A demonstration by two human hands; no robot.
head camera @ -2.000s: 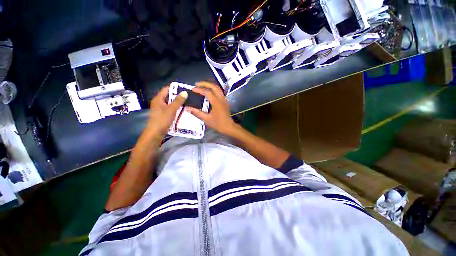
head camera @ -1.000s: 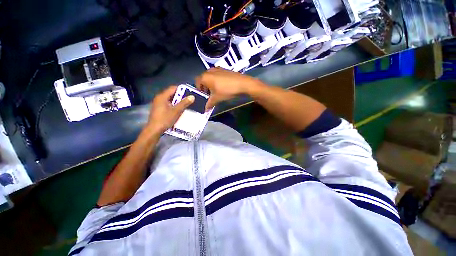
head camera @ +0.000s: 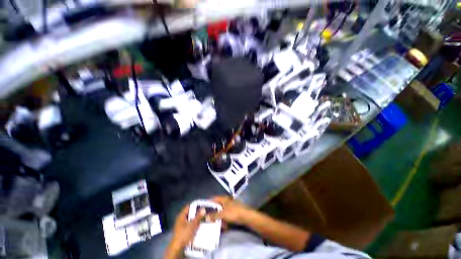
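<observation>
A white plastic housing [head camera: 206,238] with a dark panel partly covered by fingers is held at the front edge of the bench, low in the view. My left hand [head camera: 186,228] grips its left side. My right hand [head camera: 228,210] is at its upper right corner, with fingers over the dark part. Whether a small piece is between the fingers is blurred. A row of white units [head camera: 252,161] with round black interiors and orange wires stands right of and beyond my hands. A white boxy fixture [head camera: 132,215] stands to the left.
White parts [head camera: 184,111] lie heaped farther back, beside a dark round object [head camera: 236,83]. A parts tray [head camera: 343,112] and blue-white sheets [head camera: 381,78] lie to the right. A large carton [head camera: 349,189] and a blue crate [head camera: 379,130] are beyond the bench's front edge.
The view has tilted up and shows more of the bench, so my hands sit lower. My right forearm has moved relative to the housing; both hands stay on it.
</observation>
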